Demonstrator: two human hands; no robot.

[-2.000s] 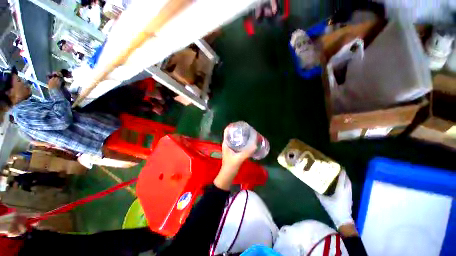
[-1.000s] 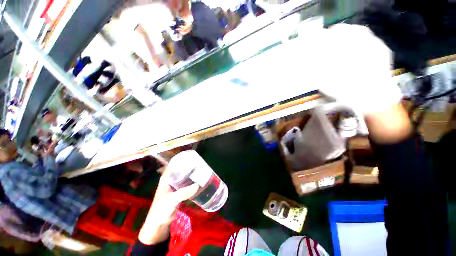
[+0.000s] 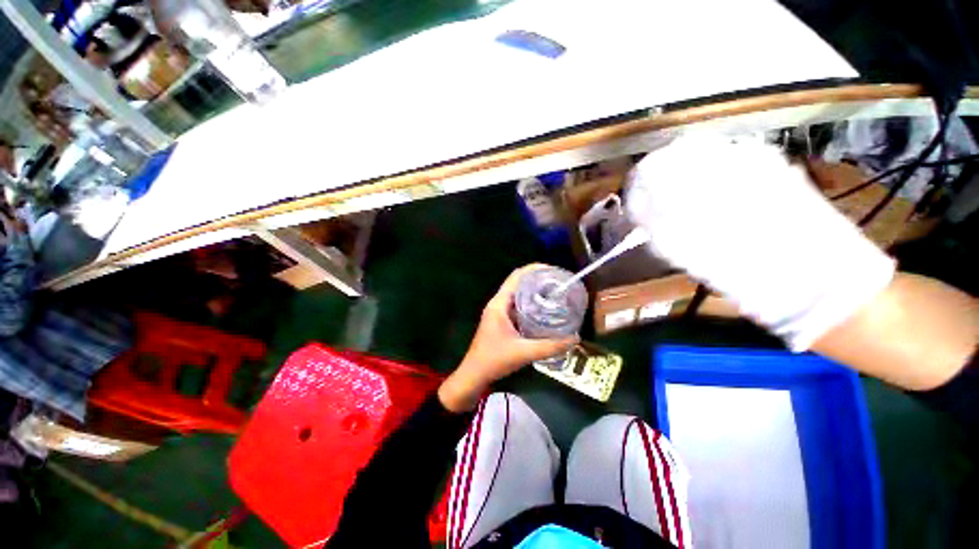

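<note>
My bare left hand [image 3: 499,349] is closed around a small clear bottle [image 3: 550,303], held upright above my knees. My right hand [image 3: 741,231], in a white glove, is to the right of it and holds a thin pale stick [image 3: 614,257]. The stick slants down to the bottle's mouth. The glove hides my right fingers. The gold-yellow solvent can [image 3: 593,371] stands on the floor below, partly hidden behind the bottle and my left hand.
A white-covered bench [image 3: 429,118] crosses ahead, with a blue flat piece [image 3: 530,43] on it. A red stool [image 3: 311,429] is at left, a blue tray [image 3: 843,450] at right. Cardboard boxes [image 3: 655,300] are under the bench. A person's plaid sleeve [image 3: 16,273] shows far left.
My left hand has moved right with the bottle. My gloved hand has come down from over the bench, and its stick now meets the bottle's mouth. Earlier, the glove was on the can.
</note>
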